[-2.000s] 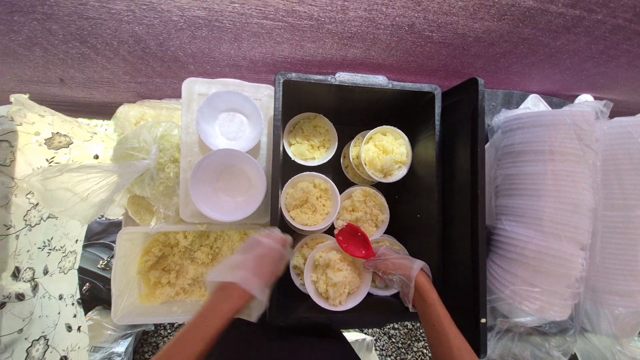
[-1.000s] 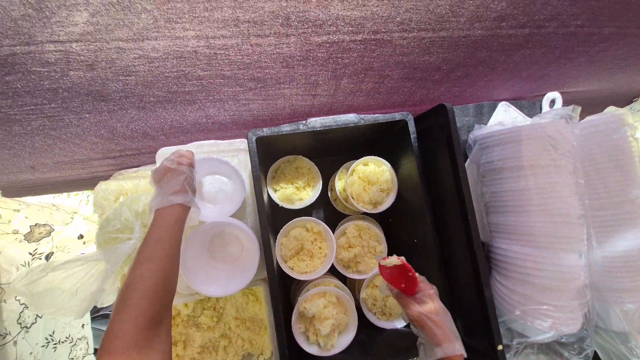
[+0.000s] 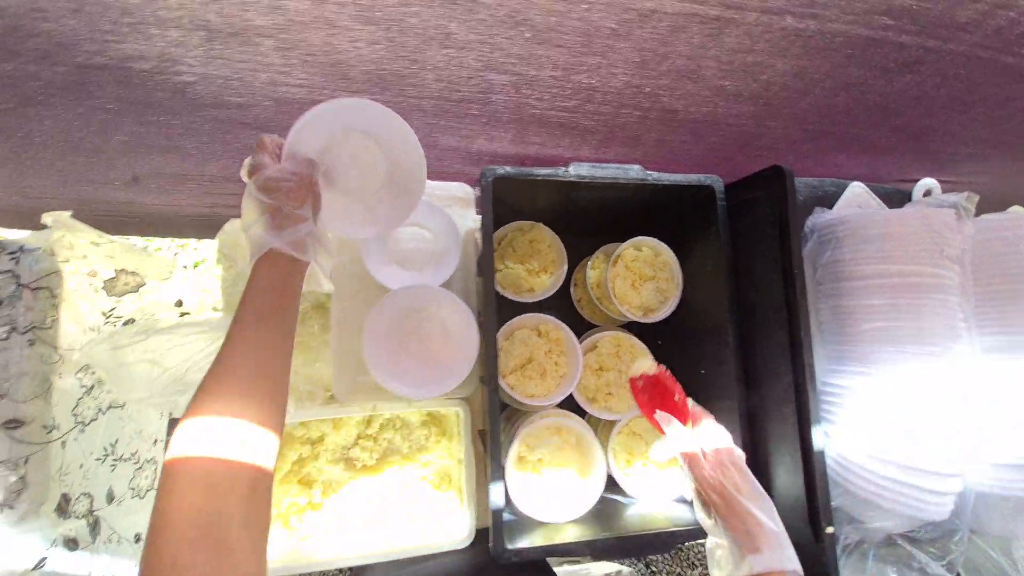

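Note:
My left hand (image 3: 284,196), in a clear plastic glove, holds a white plastic bowl (image 3: 356,168) by its edge, above and left of a black crate. Two more white bowls, an upper one (image 3: 412,244) and a lower one (image 3: 421,342), rest on a white container (image 3: 348,368). My gloved right hand (image 3: 704,440) grips a red scoop (image 3: 660,394) over the crate's lower right. In the black crate (image 3: 688,352) are several stacked bowls of crumbly pale-yellow food (image 3: 642,280). More of that food fills a white tub (image 3: 468,480) at lower left.
Bagged stacks of white plastic bowls or lids (image 3: 888,320) lie to the right, past a black panel (image 3: 768,360) beside the crate. A flower-patterned cloth (image 3: 104,376) and clear plastic bags lie at the left. A purple surface (image 3: 512,88) runs along the top.
My left hand has gone from beside the food tub to the upper left and now has a bowl. The bowl held over the crate two seconds ago now rests at its lower left. The right hand keeps the red scoop.

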